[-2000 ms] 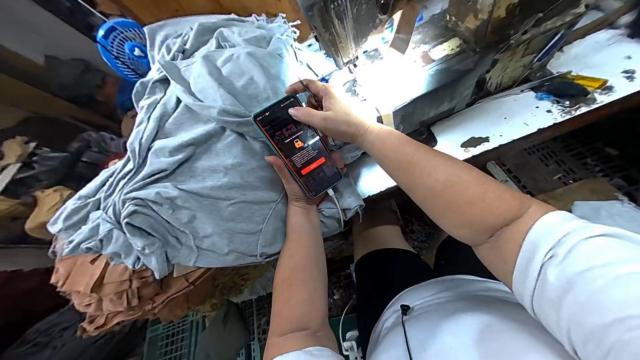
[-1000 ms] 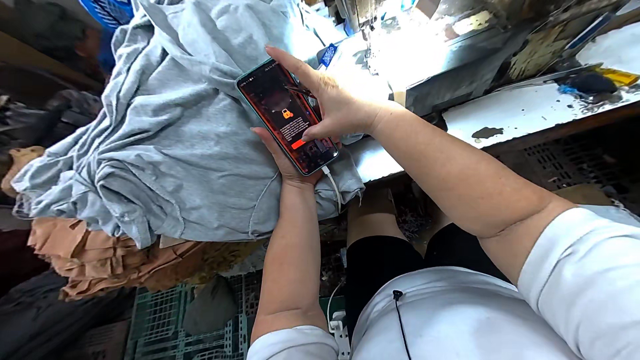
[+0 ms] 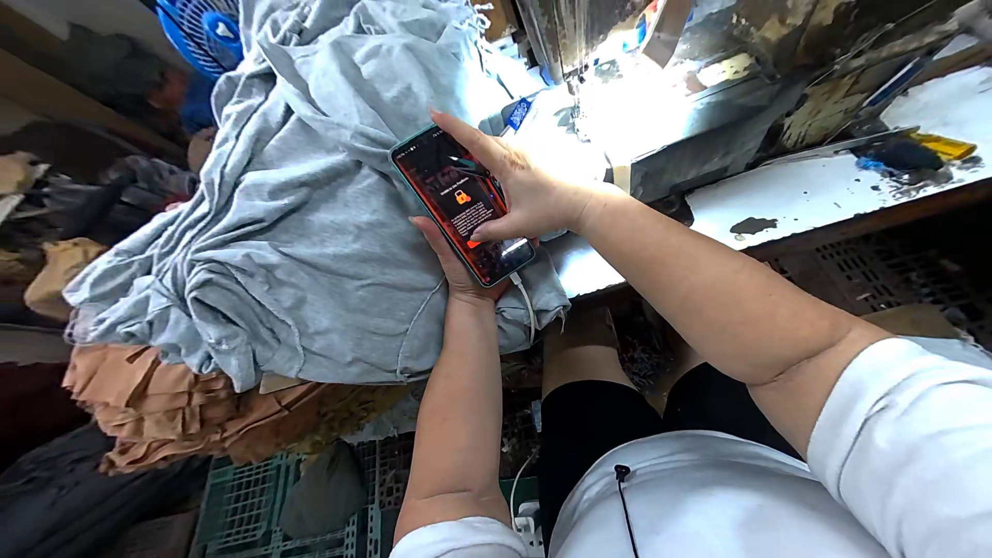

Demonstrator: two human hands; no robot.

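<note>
A smartphone in a teal-edged case lies tilted in my left hand, which grips it from below around its lower end. The lit screen bears an orange padlock icon and writing. Over the screen is my right hand, thumb on or just above the lower part and index finger stretched toward the top edge; its other fingers are partly hidden. A white charging cable is plugged into the phone's bottom end. Under and behind the phone spreads a heap of light grey knit fabric.
A brightly lit sewing machine stands beyond my right hand on a worn white table, where a yellow-handled tool lies. A blue fan is at the upper left. Orange-brown cloth pieces and a green plastic crate are lower left.
My right thumb has moved from the phone's upper part to its lower part, and the index finger has stretched toward the top edge. The left hand keeps holding the phone.
</note>
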